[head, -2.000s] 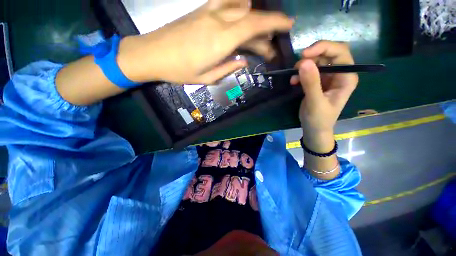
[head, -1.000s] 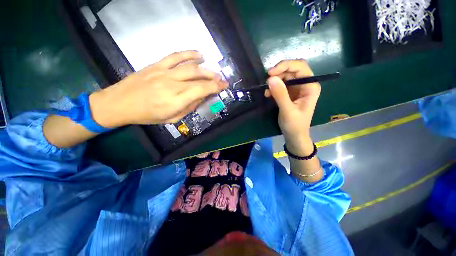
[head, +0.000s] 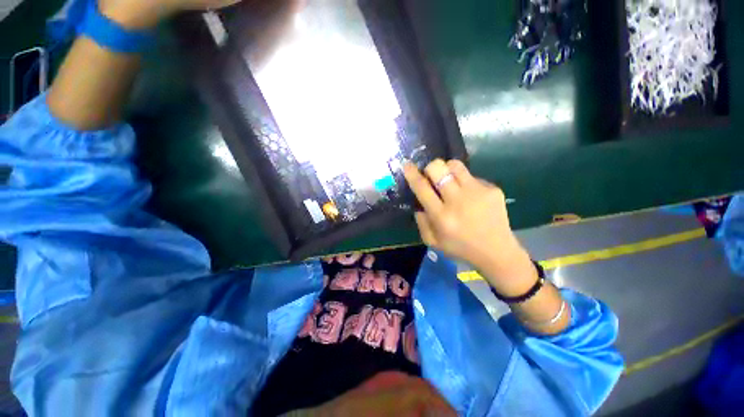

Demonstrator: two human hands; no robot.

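The tablet half-assembly point(head: 265, 134) lies slanted in a black holding tray point(head: 438, 98), its silver area glaring white. The main board point(head: 347, 189), with a teal-green patch and a yellow-orange spot, is at its near end. My right hand point(head: 461, 213) is over the board's right edge, its index fingertip on or just above it. The other fingers are curled, and I cannot tell whether they hold the slim black tool. My left hand point(head: 167, 6) is at the top left, cut off by the picture's edge; its fingers are mostly out of view.
A heap of small dark parts point(head: 545, 37) lies on the green bench mat point(head: 522, 163) at the upper right. Right of it, a black parts tray point(head: 600, 77) holds white strips point(head: 670, 53). A blue sleeve of another person point(head: 732, 232) shows at the right edge.
My left hand has moved from the board up and left to the top edge. My right hand has turned, its index finger now at the board; the black tool no longer shows clearly.
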